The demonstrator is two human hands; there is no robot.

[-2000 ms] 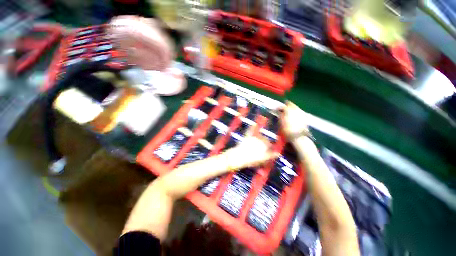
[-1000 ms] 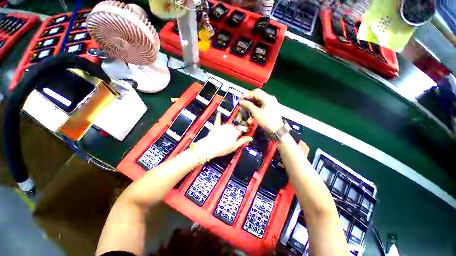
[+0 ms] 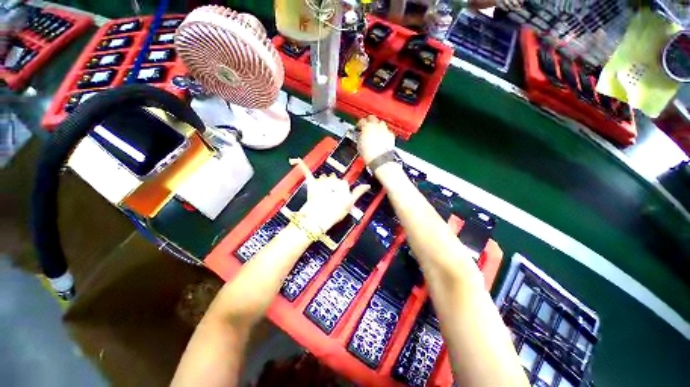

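Note:
An orange-red phone tray (image 3: 301,329) lies in front of me, holding several open black flip phones with keypads (image 3: 334,298) toward me and dark screens away from me. My left hand (image 3: 327,198) is over the tray's left part, thumb and fingers spread, with nothing seen in it. My right hand (image 3: 374,140) is at the far edge of the tray, fingers bent at the top end of a phone (image 3: 344,153); whether it grips the phone is hidden.
A lens tray (image 3: 556,298) lies to the right. A pink fan (image 3: 229,57), a white and orange box (image 3: 155,198) and a black hose (image 3: 45,196) stand left. More red trays with closed phones (image 3: 409,85) are behind, beside a metal post (image 3: 325,72).
My left hand has opened out, fingers spread. My right hand has moved from the upper middle of the tray to its far edge. The whole view has shifted slightly.

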